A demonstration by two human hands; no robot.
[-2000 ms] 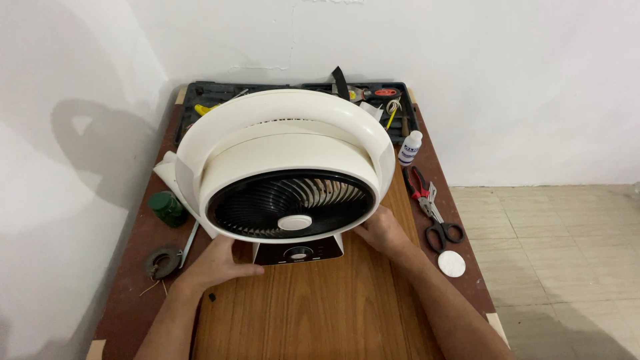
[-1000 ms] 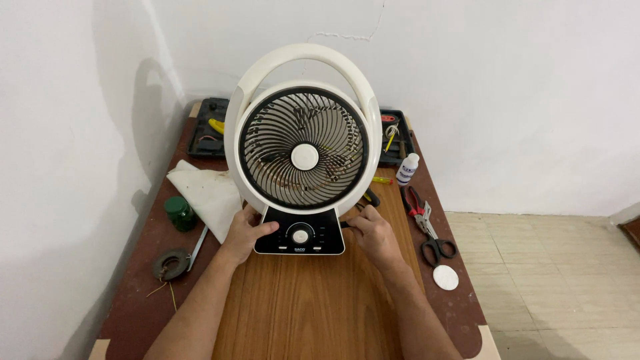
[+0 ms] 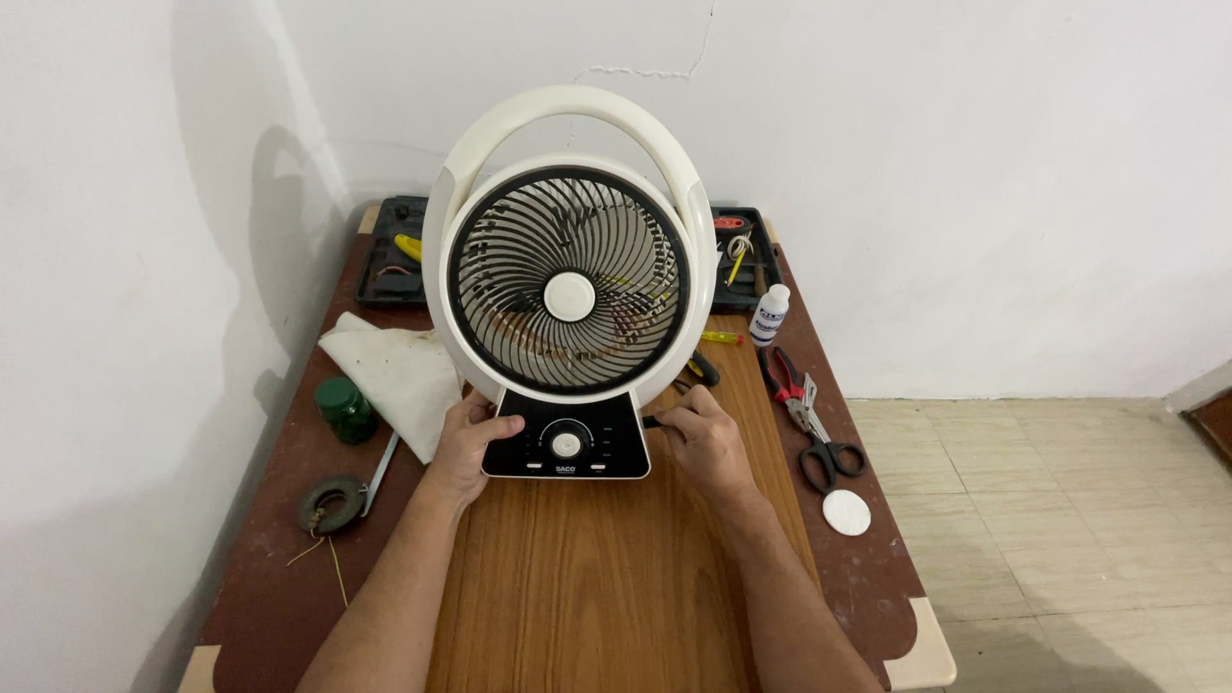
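Observation:
A white portable fan [image 3: 695, 289] with a round black grille, a loop handle and a black control panel stands upright on a wooden board [image 3: 597, 587], its front facing me. My left hand [image 3: 469, 450] grips the left side of its base, thumb on the front of the panel. At the base's right side, my right hand [image 3: 701, 438] pinches a small black piece, perhaps a plug or cord end, against or close to the fan. Where that piece meets the fan cannot be made out. The fan hides the middle of the tool case behind it.
An open black tool case [image 3: 393, 300] lies at the back. On the left are a white cloth [image 3: 390, 361], a green-lidded jar [image 3: 345, 412] and a dark ring [image 3: 332, 504]. Rightward are a white bottle [image 3: 769, 316], red-handled pliers [image 3: 784, 373], scissors [image 3: 830, 462] and a white disc [image 3: 846, 513].
The fan was tilted with its top toward me two seconds ago and now stands upright. My right hand has closed on the small black piece beside the base.

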